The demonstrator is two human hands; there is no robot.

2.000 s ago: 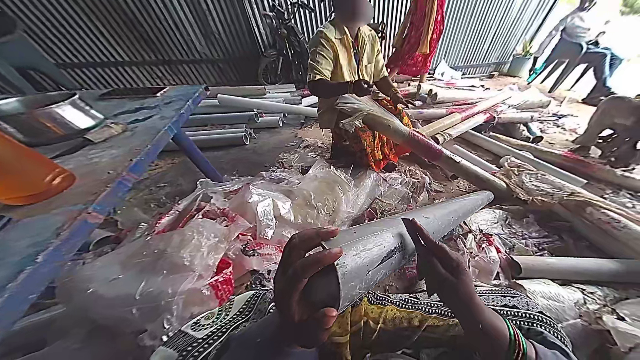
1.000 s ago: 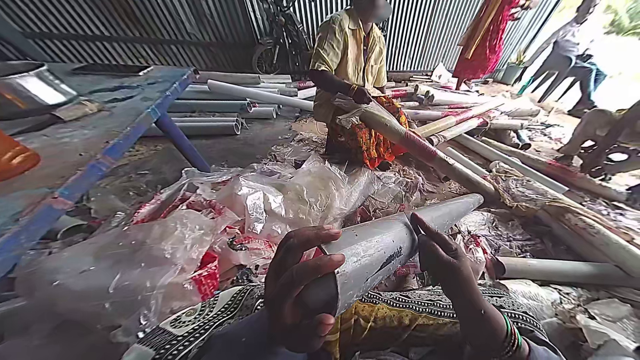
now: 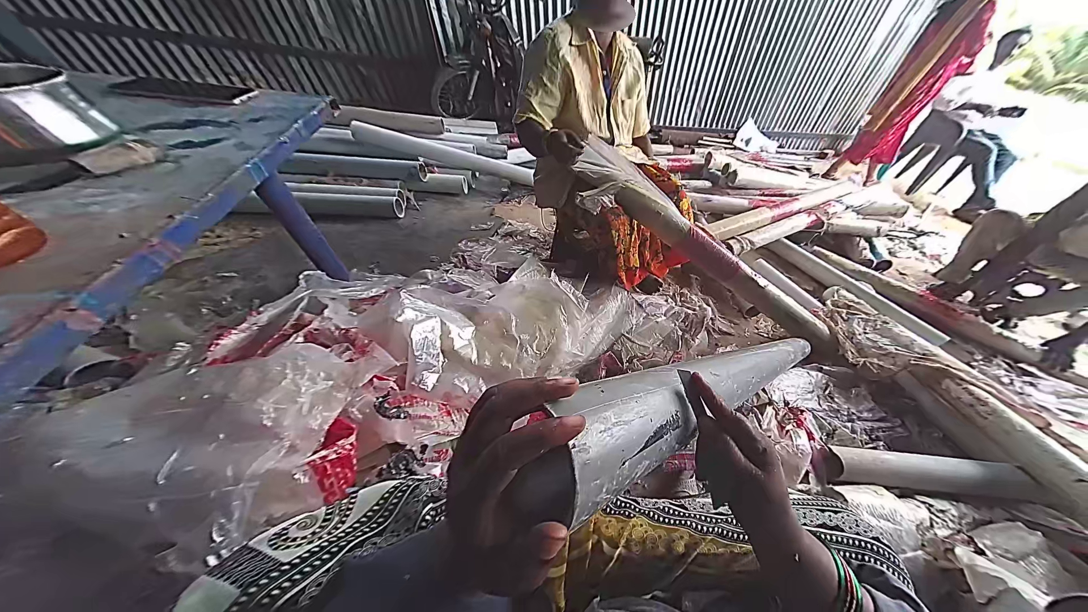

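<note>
A grey plastic pipe (image 3: 629, 433) lies slantwise over my lap, its open end toward me and its far end up to the right. My left hand (image 3: 510, 484) grips the near end, fingers over the rim and thumb below. My right hand (image 3: 735, 450) is closed on a small dark flat piece, perhaps a blade (image 3: 690, 393), whose edge rests against the pipe's upper side. Dark scuff marks show on the pipe near that hand. A patterned cloth (image 3: 671, 544) covers my lap under the pipe.
Crumpled clear plastic sheeting (image 3: 501, 323) is heaped ahead and left. A seated person (image 3: 586, 93) opposite holds a long wrapped pipe (image 3: 714, 255). More pipes (image 3: 365, 166) lie behind. A blue-edged table (image 3: 195, 212) with a metal pot (image 3: 51, 115) stands left. Another pipe (image 3: 943, 472) lies right.
The small dark piece in my right hand shows against the pipe in all frames, with the hand shifting slightly along it. My left hand keeps its hold. The person opposite still handles the wrapped pipe.
</note>
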